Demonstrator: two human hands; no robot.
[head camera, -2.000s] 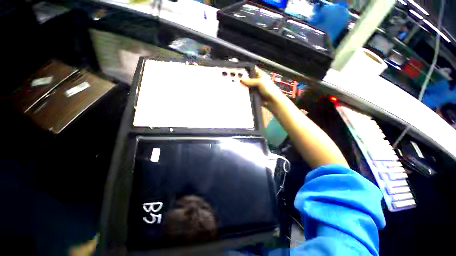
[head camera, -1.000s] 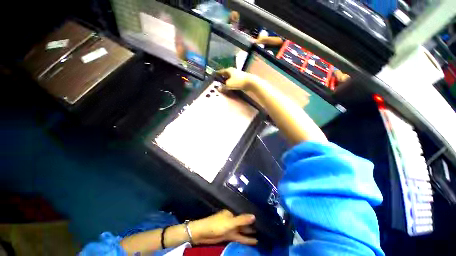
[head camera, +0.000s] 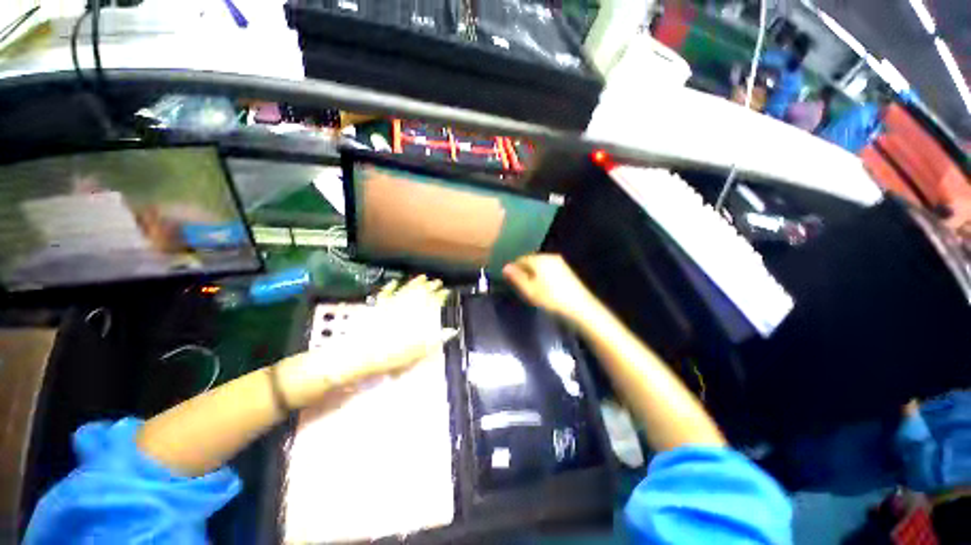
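Note:
A black two-slot foam tray (head camera: 460, 426) lies in front of me. Its left slot holds a tablet back side up (head camera: 373, 468), white under glare, with camera rings at its upper left. Its right slot holds a tablet screen side up (head camera: 524, 394), with glare and blurred writing. My left hand (head camera: 410, 314) reaches over the upper part of the left tablet, fingers spread and washed out by glare. My right hand (head camera: 538, 282) is at the top edge of the right tablet, near a small white plug (head camera: 482, 282); its fingers are bent, and their grip is unclear.
Two monitors, left (head camera: 128, 218) and right (head camera: 447, 218), stand behind the tray. A white ribbed strip (head camera: 708, 245) runs at the right. A blue object (head camera: 280, 284) lies by the left monitor. Black trays (head camera: 447, 64) sit on the shelf. Another person's blue sleeve (head camera: 937, 436) shows at the right edge.
The tray has turned from slanted to nearly upright in view. My left hand has moved from the tray's near side to over the left tablet. My right hand is now at the right tablet's top.

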